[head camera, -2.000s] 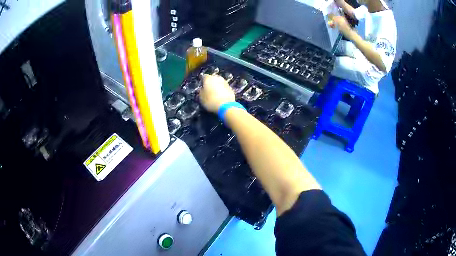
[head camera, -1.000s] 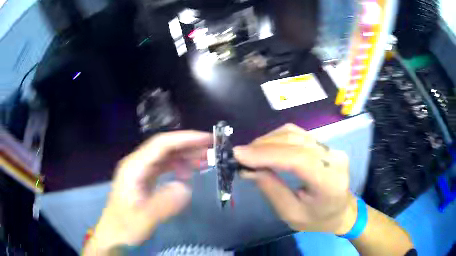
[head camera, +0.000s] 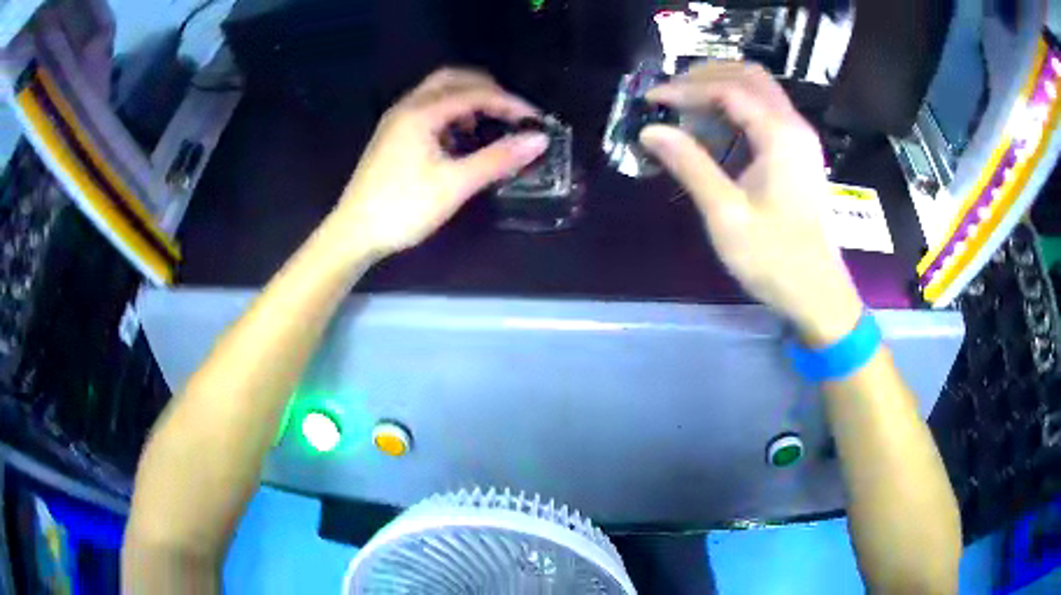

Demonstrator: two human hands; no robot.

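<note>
My right hand, with a blue wristband, holds a small clear-edged module with a dark centre in its fingertips, raised above the black table. My left hand has its thumb and fingers on a second clear-edged piece at the metallic, clear-looking fixture at front centre. Whether that piece sits in the fixture or is lifted from it cannot be told. Both hands are slightly blurred.
Striped light-curtain posts stand left and right. A lit machine station is back right, a warning label right. The front panel has a glowing start button, orange button and green button. A fan is below.
The view has swung from the right tray back to the machine front. My right hand has carried a module over the table. My left hand has moved from beside that module to the piece at the fixture.
</note>
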